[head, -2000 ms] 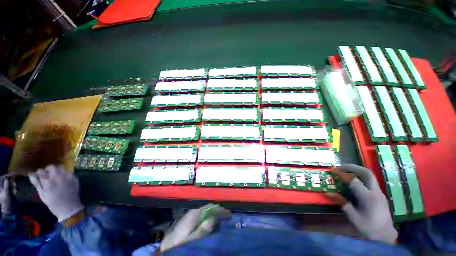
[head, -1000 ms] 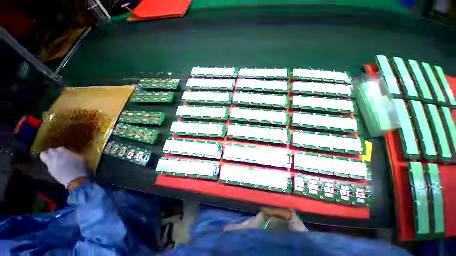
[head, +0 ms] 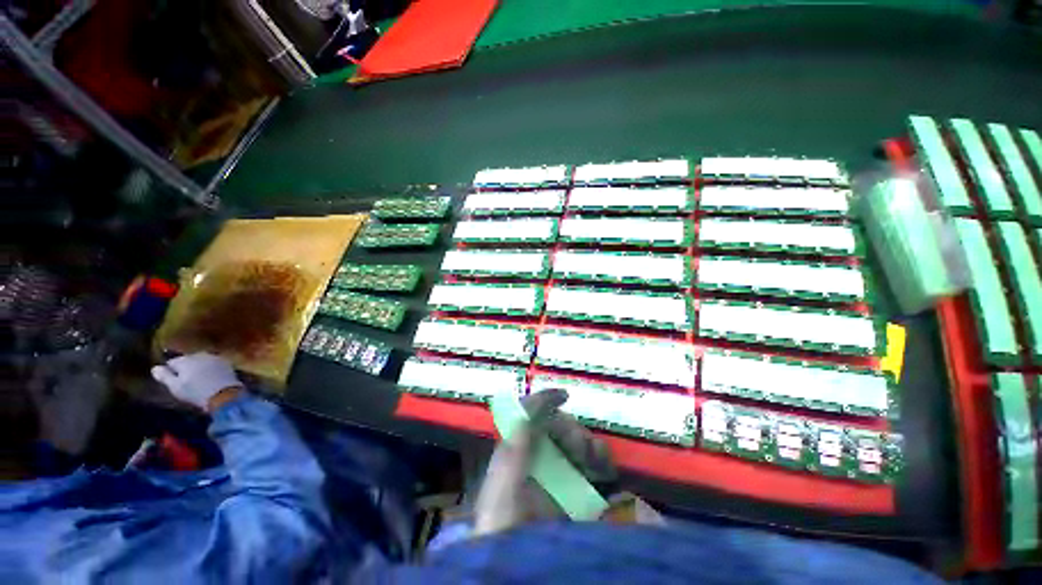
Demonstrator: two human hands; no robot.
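Note:
A pale green insulating strip (head: 562, 478) slants between my hands at the front edge of the red sheet (head: 800, 477). My left hand (head: 505, 474), in a pale glove, is closed on the strip. My right hand (head: 575, 443), greyish and blurred, is against the strip's right side and seems to grip it; its finger detail is unclear. Rows of green boards topped with white strips (head: 617, 306) lie on the red sheet. One bare circuit board (head: 800, 441) with silver-white parts lies at the front right corner.
Several bare boards (head: 377, 278) lie left of the red sheet, beside a brown-stained sheet (head: 269, 234). Another person's gloved hand (head: 197, 378) is there. A translucent strip bundle (head: 911, 238), a yellow piece (head: 895, 351) and covered boards (head: 990, 293) on another red sheet are at right.
The view has shifted, so the boards appear farther right, then left-hand things show more. My hands have come up from the bottom edge with a long pale green strip now visible between them.

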